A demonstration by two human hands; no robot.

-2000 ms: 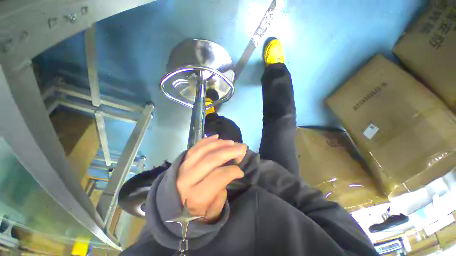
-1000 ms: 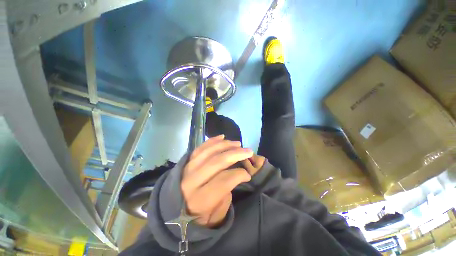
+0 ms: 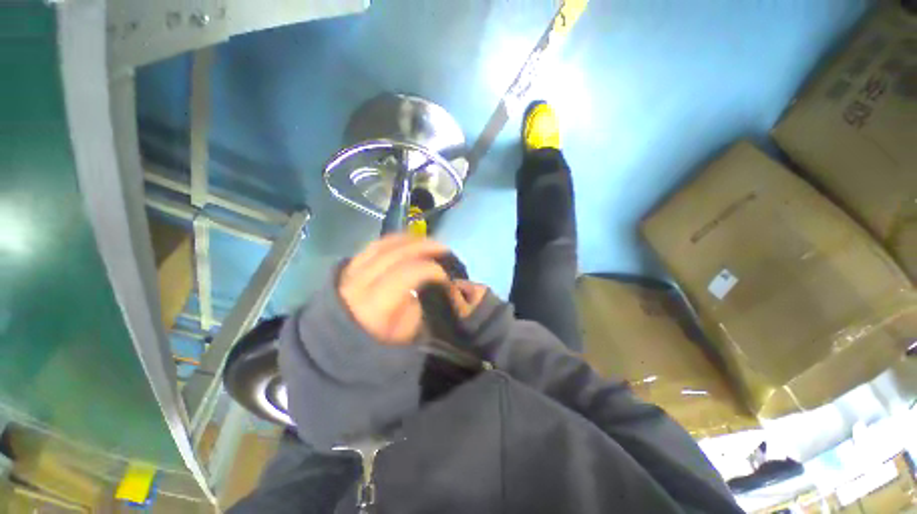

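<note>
My left hand [image 3: 392, 289] is blurred, with curled fingers, in front of my chest. My right hand [image 3: 463, 298] is partly hidden just right of it. A dark blurred thing [image 3: 438, 313] shows between them; I cannot tell what it is or whether either hand grips it. A chrome stool base with foot ring [image 3: 402, 131] stands on the blue floor ahead. Its column [image 3: 399, 201] runs towards me and disappears behind my left hand. A black round seat [image 3: 256, 373] shows left of my sleeve, partly hidden.
A green-topped bench [image 3: 60, 251] with a metal edge is at the left, beside a tubular frame [image 3: 251, 311]. Large brown cartons [image 3: 774, 271] stand at the right. My yellow shoe [image 3: 541, 126] is on the floor near a worn yellow line [image 3: 548, 45].
My left hand has moved up and left and is blurred. The dark thing between the hands now shows more. The view has shifted, showing more of the green bench top.
</note>
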